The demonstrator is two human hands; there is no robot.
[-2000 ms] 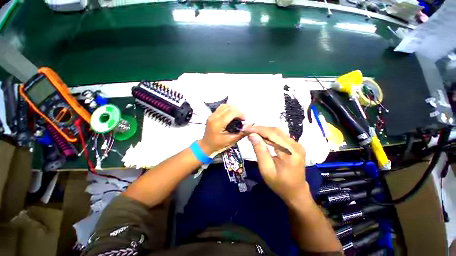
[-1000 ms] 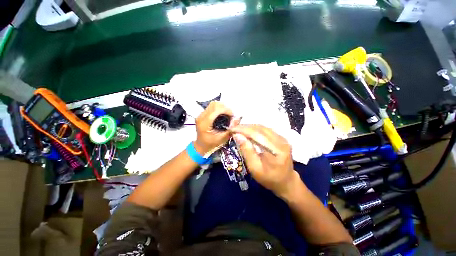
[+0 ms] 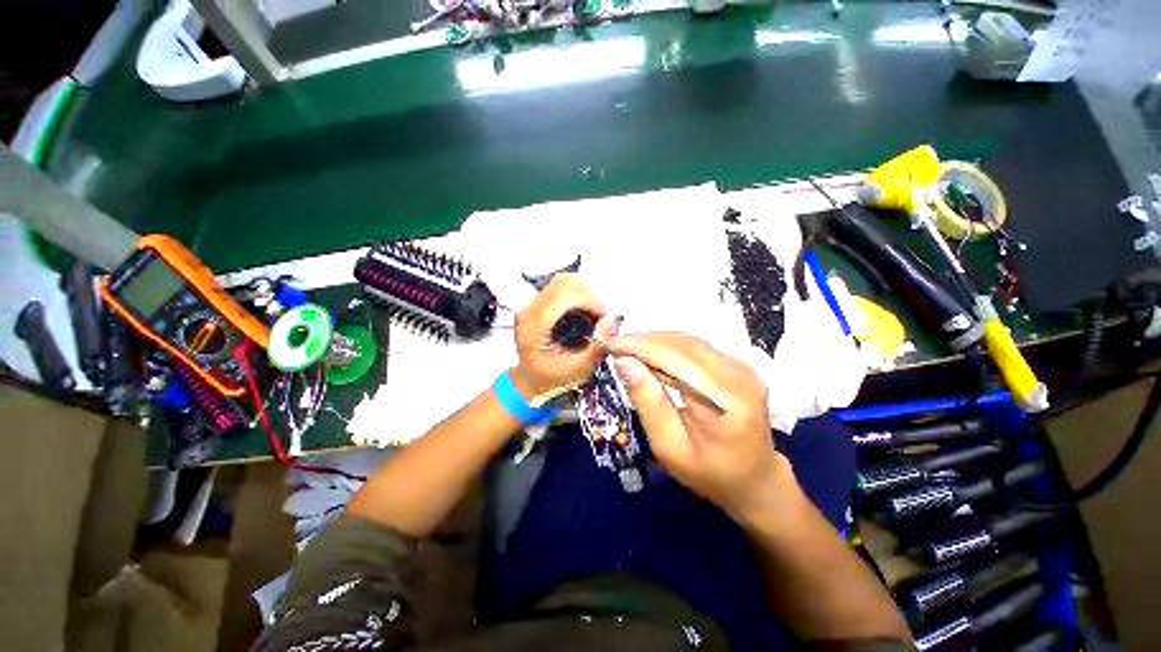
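Note:
My left hand [image 3: 550, 347] is closed around a short black collar [image 3: 573, 329], its round end facing up. My right hand [image 3: 700, 401] holds a slim tool [image 3: 675, 380] like a pen, its tip at the collar's edge. The wiring harness with its circuit board [image 3: 611, 433] hangs below my hands over the lap. The hot-air brush head [image 3: 427, 292] lies on the white cloth [image 3: 662, 261] left of my hands, with a thin wire from its end towards my left hand. A small dark piece [image 3: 553, 271] lies behind my left hand.
A heap of tiny black screws [image 3: 759, 290] lies on the cloth's right. Left are an orange multimeter [image 3: 185, 310] and green solder reel [image 3: 301, 338]. Right are blue-handled pliers [image 3: 828, 293], a long black tool [image 3: 898, 268] and tape [image 3: 970, 200]. A blue crate [image 3: 936, 410] stands lower right.
The camera view has shifted slightly, moving the bench items in the picture. Both hands keep their holds on the collar and slim tool, with the tool's tip still at the collar.

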